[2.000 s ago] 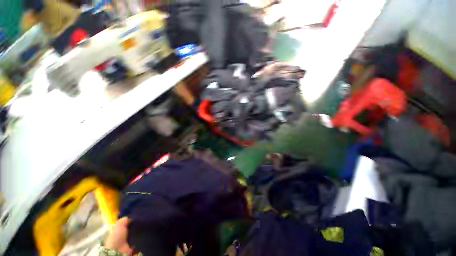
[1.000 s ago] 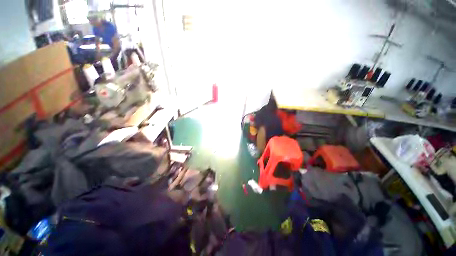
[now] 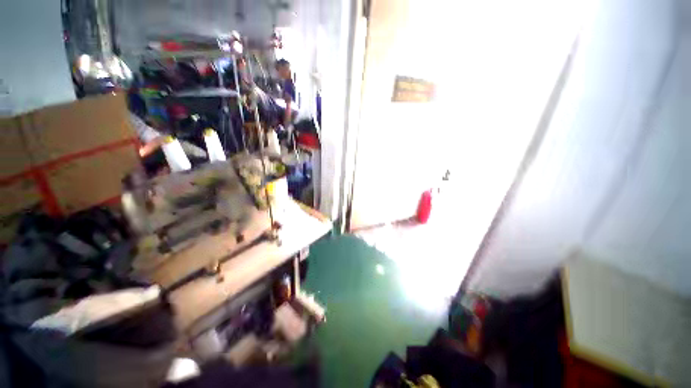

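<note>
Neither of my hands shows in the current view. Dark navy cloth with a yellow-green strip (image 3: 423,381) is cut off by the bottom edge, right of the middle. More dark cloth (image 3: 250,375) lies along the bottom edge left of the middle. The picture is blurred, and I cannot tell what bears the cloth.
A sewing machine (image 3: 197,204) stands on a table (image 3: 235,271) at left, beside dark cloth heaps (image 3: 53,265) and a large cardboard box (image 3: 68,155). Green floor (image 3: 356,303) leads to a bright doorway with a red bottle-shaped object (image 3: 424,206). A pale table (image 3: 629,318) is at right. A person (image 3: 286,91) is far back.
The view has swung from the basket and heaps toward the doorway. My hand at lower left two seconds ago is out of the picture. The red stools have left the view; the left-hand table is nearer.
</note>
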